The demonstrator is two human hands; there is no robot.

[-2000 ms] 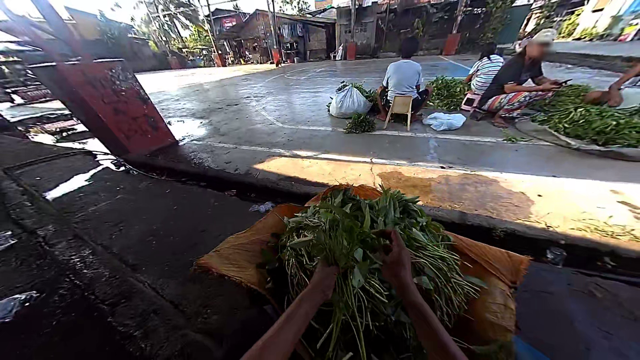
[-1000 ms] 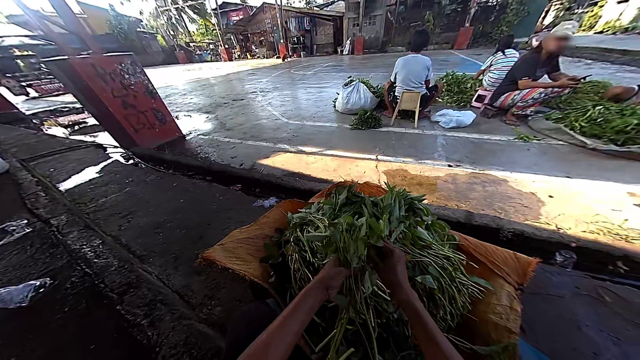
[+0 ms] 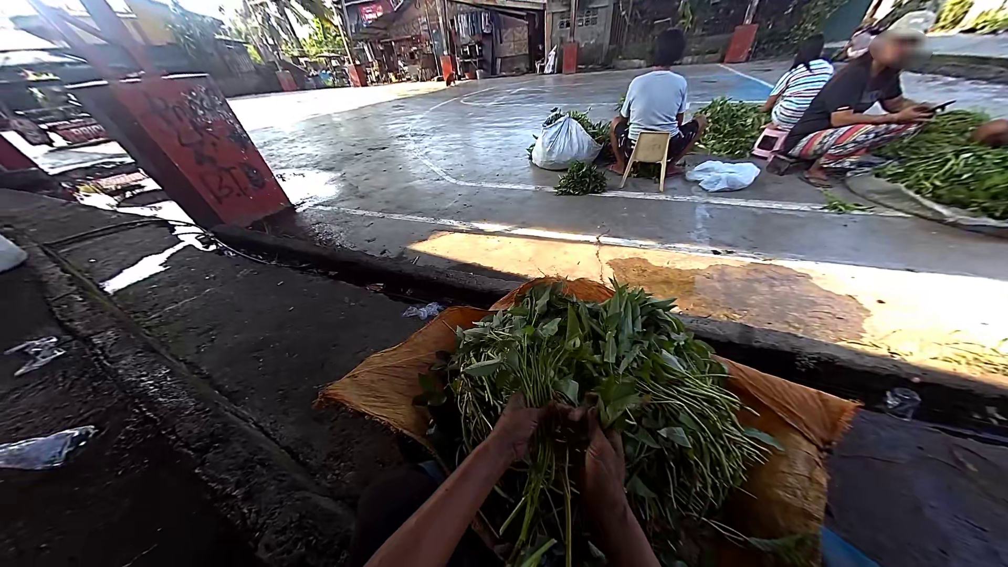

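Note:
A big heap of leafy green stems [image 3: 669,386] lies in front of me on an orange woven sack [image 3: 394,378], whose edges spread out on both sides. My left hand [image 3: 520,429] and my right hand [image 3: 600,449] are close together over the near side of the heap. Both are closed around a bunch of leafy stems [image 3: 543,472], the stem ends hanging down toward me. The fingertips are partly hidden among the leaves.
Beyond a low concrete curb [image 3: 772,339] lies a wet paved court [image 3: 378,150]. Several people sit there among piles of greens [image 3: 957,169], near a stuffed white sack [image 3: 564,143] and a white plastic bag [image 3: 723,175]. A slanted red concrete post base [image 3: 201,150] stands at left.
My hands have come closer together and sit lower on the stems than two seconds ago, when they were apart among the leaves. The view has shifted slightly.

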